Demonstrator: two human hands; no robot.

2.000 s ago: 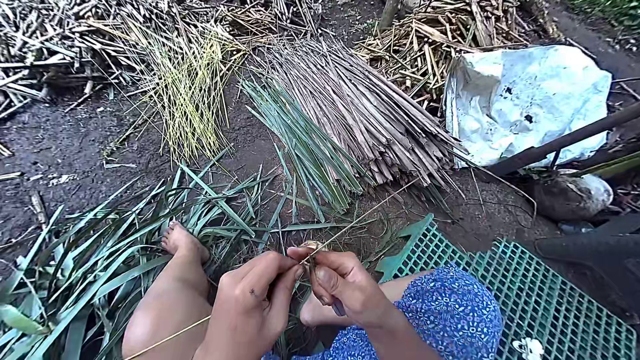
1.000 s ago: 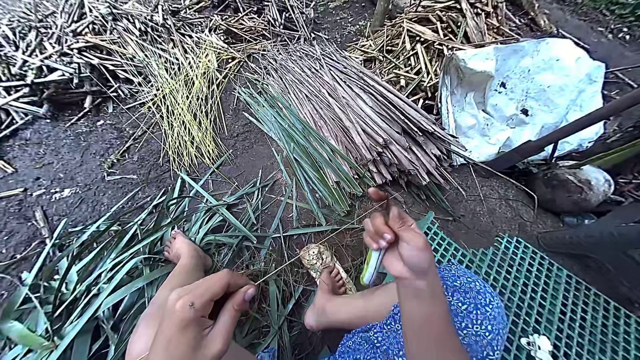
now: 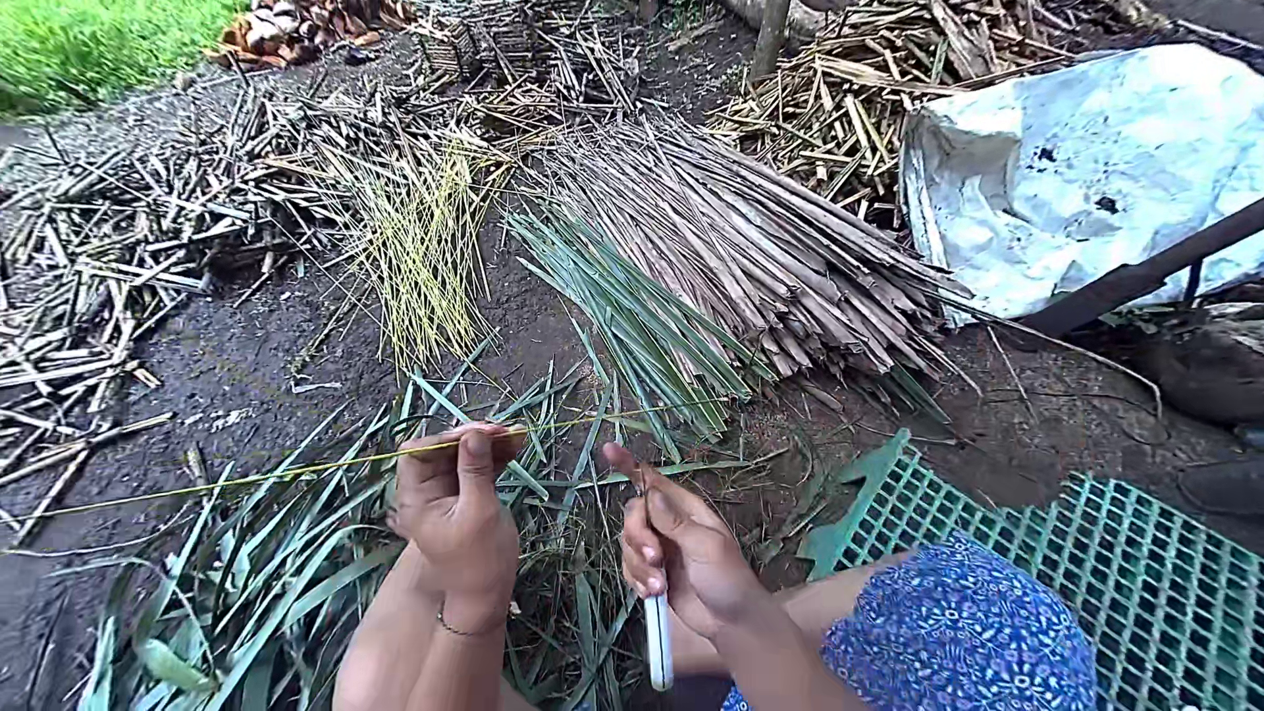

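A thin yellow-green leaf midrib (image 3: 326,466) is pinched between the thumb and fingers of my left hand (image 3: 464,504) and reaches out to both sides. My right hand (image 3: 681,553), a little to the right, is closed around a small knife with a white handle (image 3: 659,642); the handle sticks out below the fist and the blade is mostly hidden. Beyond my hands lie a bundle of green leaf strips (image 3: 632,316), a large bundle of dry brown leaves (image 3: 780,257) and a pile of yellow-green midribs (image 3: 425,267).
Cut green leaves (image 3: 267,592) cover the soil at left. Dry stick heaps (image 3: 128,237) lie farther back. At right are a green plastic grate (image 3: 1116,583), a white sheet (image 3: 1086,178) and a dark bar (image 3: 1126,281) slanting across it.
My left hand has risen and now holds the midrib up across the view. My right hand has come down with the knife. The view has tilted up.
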